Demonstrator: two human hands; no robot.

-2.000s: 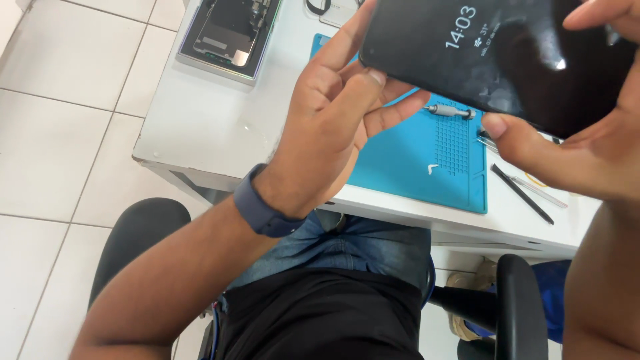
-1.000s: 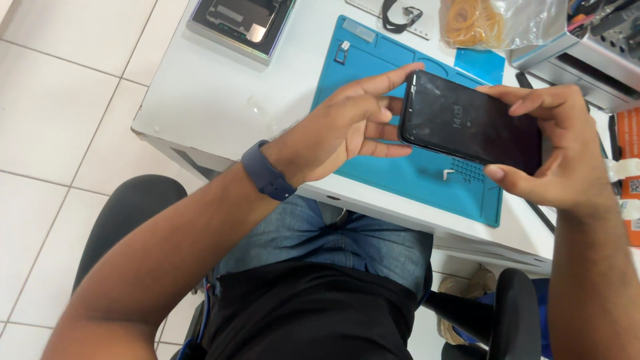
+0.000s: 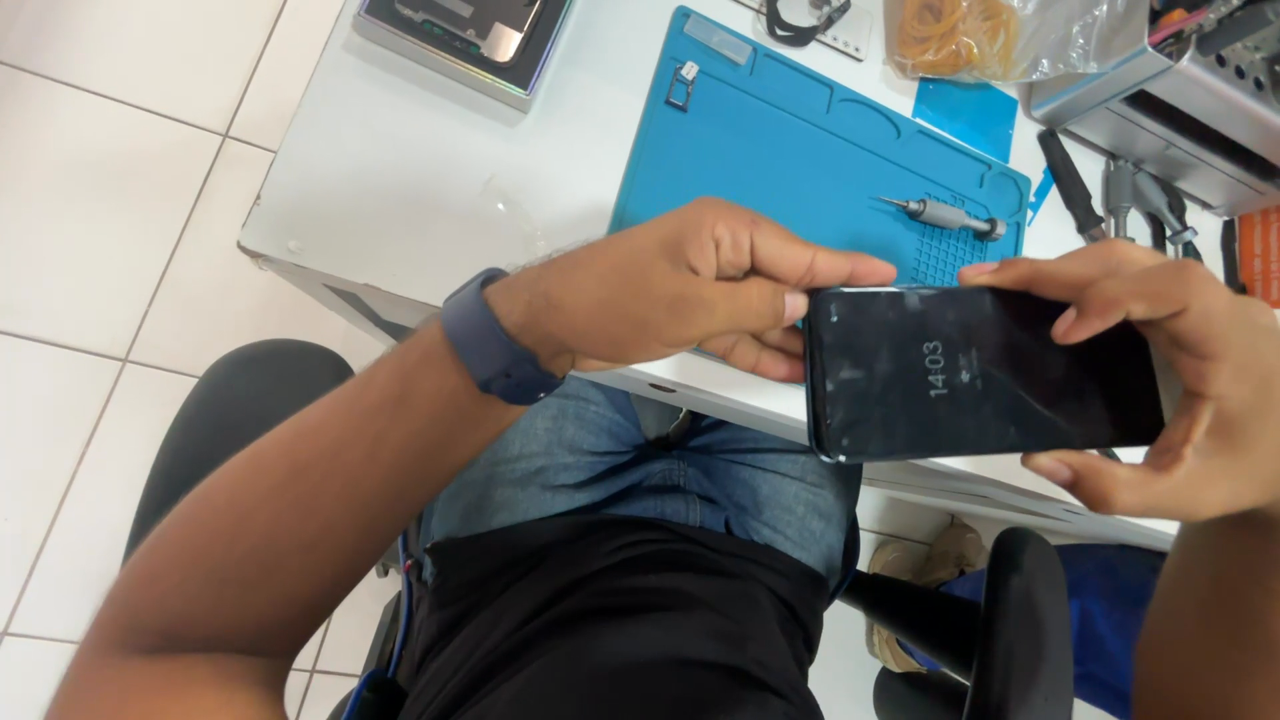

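Observation:
A black smartphone (image 3: 980, 375) lies sideways between both hands over the front edge of the desk, its dim screen showing the time. My right hand (image 3: 1170, 370) grips its right end, with fingers along the far edge and the thumb at the near edge. Thumb and fingers of my left hand (image 3: 700, 285) hold the phone's left end; some of these fingers are hidden behind it. Beyond the phone, a grey precision screwdriver (image 3: 945, 215) rests on a blue silicone repair mat (image 3: 760, 150). A SIM tray (image 3: 681, 92) with a small white card lies at the mat's left.
An open box (image 3: 500, 80) holding a phone part stands at the back left of the white desk (image 3: 400, 180). Pliers (image 3: 1165, 205), a black-handled tool (image 3: 1070, 180), a bag of rubber bands (image 3: 955, 35) and a grey metal case (image 3: 1180, 110) are at the right. Chair armrests flank my lap.
The phone was tilted and close to the camera two seconds ago; it is now lower and level. My left hand has closed around its left end since one second ago.

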